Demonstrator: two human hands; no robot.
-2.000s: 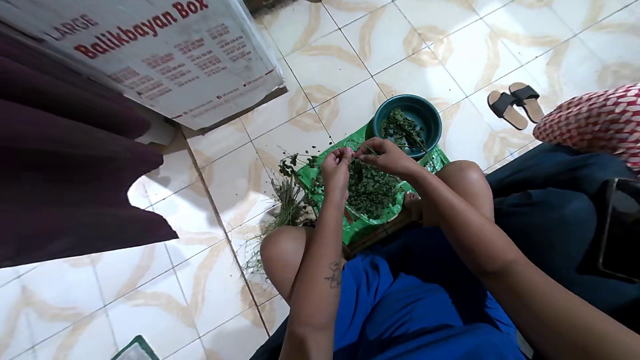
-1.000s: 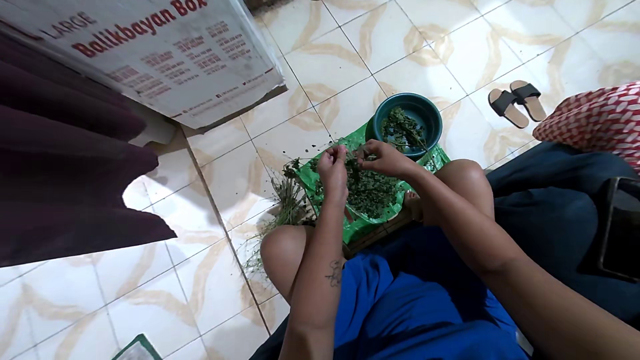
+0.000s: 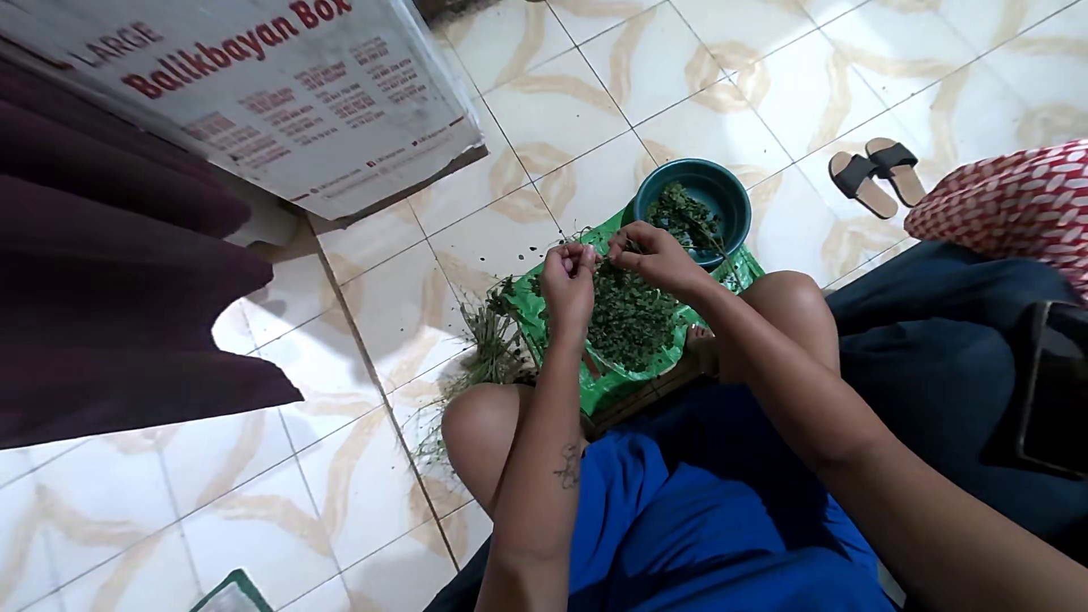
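Note:
My left hand [image 3: 569, 276] and my right hand [image 3: 653, 257] are close together over a pile of small green leaves [image 3: 633, 319]. The fingertips of both pinch a thin green sprig [image 3: 602, 257], mostly hidden by the fingers. Under the leaves lies a green plastic sheet [image 3: 614, 393] on the floor. Beyond my right hand stands a round teal basin [image 3: 742, 204] with leafy green stems [image 3: 680, 212] in it. A bundle of thin stalks [image 3: 491, 340] rests at the sheet's left edge.
A large printed cardboard box [image 3: 340, 127] stands at upper left, beside a dark purple curtain [image 3: 110, 289]. Sandals [image 3: 875, 178] lie on the tiled floor at upper right. Red and white patterned cloth [image 3: 1011, 204] and a dark device [image 3: 1054, 391] are at the right. Leaf bits dot the tiles.
My hands have stayed over the leaf pile, with small shifts of the fingers. The dark leafy bit at my right fingertips one second ago no longer shows there.

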